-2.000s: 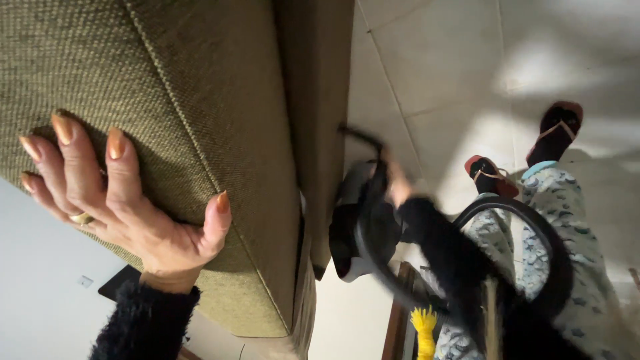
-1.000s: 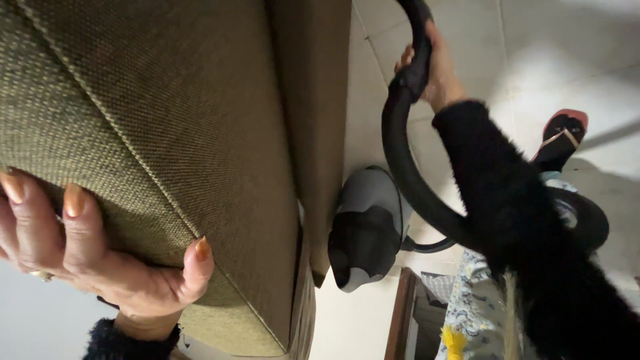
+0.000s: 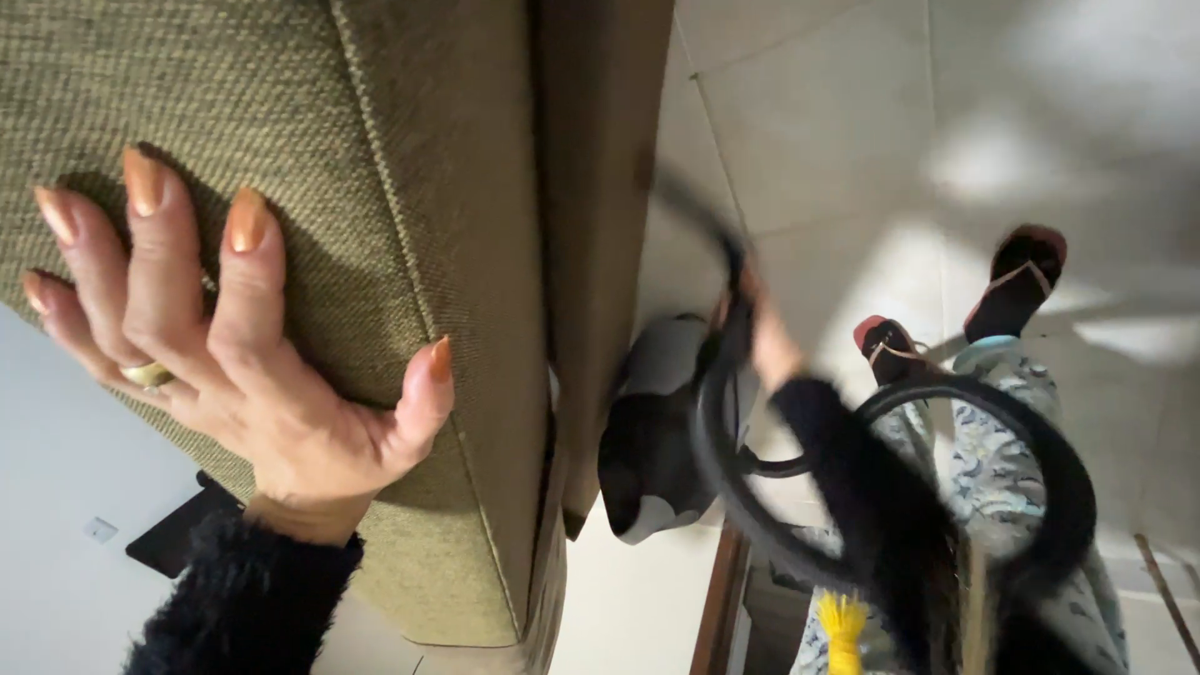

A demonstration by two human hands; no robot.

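My left hand [image 3: 272, 375] lies palm down, fingers spread, on the green-brown woven cushion [image 3: 234, 84] of what looks like a sofa; it wears a ring. Blurred by motion, my right hand [image 3: 764, 328] is closed around the black handle at the end of a vacuum cleaner's hose [image 3: 741, 506]. The hose loops past my dark fuzzy sleeve. A dark tube [image 3: 694, 206] runs from that hand toward the sofa's lower side, its far end blurred. Below the hand, beside the sofa, stands the grey and black vacuum cleaner body [image 3: 652, 459].
My feet in flip-flops [image 3: 1027, 267] stand on the tiled floor [image 3: 825, 122] at the right. A yellow tassel-like thing [image 3: 842, 628] hangs near the bottom edge. A wooden frame edge [image 3: 722, 600] shows beside the vacuum body, and a dark flat object [image 3: 178, 539] is at the lower left.
My right hand has moved down and toward the sofa since one second ago, with the tube swinging back into view. My left hand stays on the cushion; the view has shifted somewhat.
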